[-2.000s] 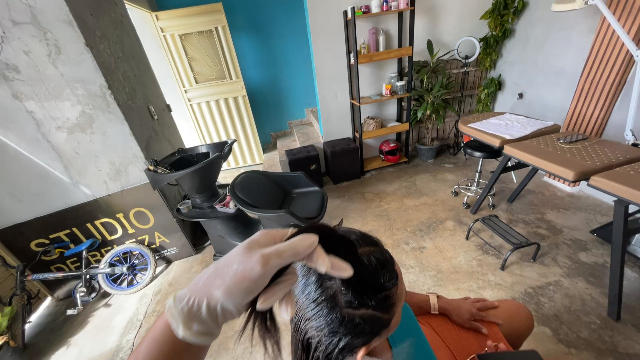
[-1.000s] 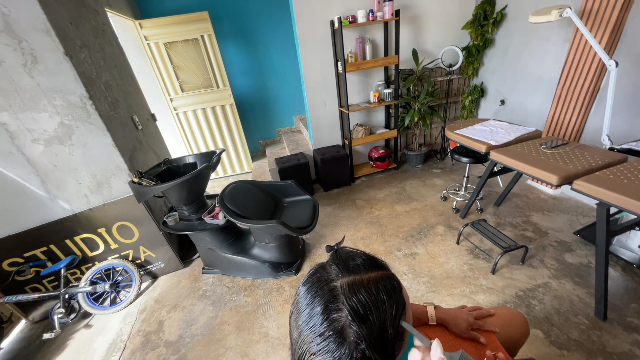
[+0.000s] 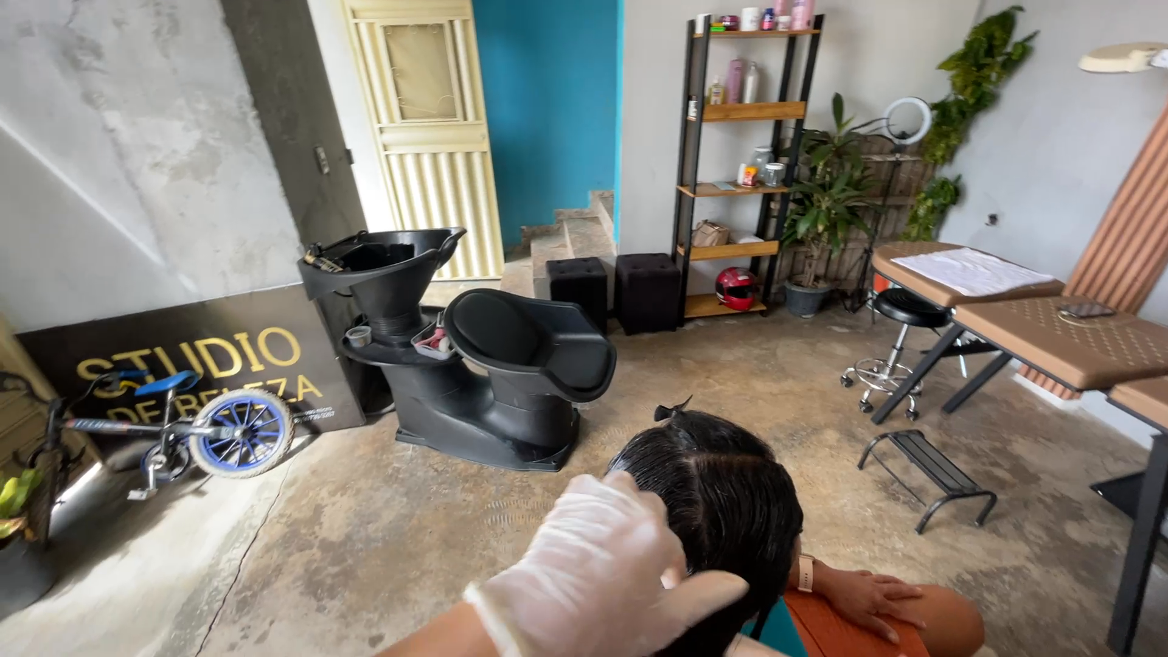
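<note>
My left hand (image 3: 598, 557), in a whitish translucent glove, rests on the left side of a seated person's head. Its fingers bend into the dark, wet-looking hair (image 3: 744, 484), and the thumb points right across it. The fingertips are hidden, so whether they grip a strand cannot be told. A parting runs over the crown, and a small tuft of hair (image 3: 673, 409) stands up at the front, tied or clipped. My right hand cannot be made out; only a small pale sliver shows at the bottom edge below the hair.
The seated person's hand (image 3: 867, 598) lies on their knee. A black salon wash basin (image 3: 383, 274) with its attached seat (image 3: 534, 342) stands ahead. A child's bicycle (image 3: 242, 433) leans at left. On the right are a step stool (image 3: 931, 465), a wheeled stool (image 3: 912, 308) and padded tables (image 3: 1058, 333).
My left hand, lifting hair two seconds ago and out of view one second ago, is back at the left side of the head. The pale hand near the face one second ago no longer shows clearly.
</note>
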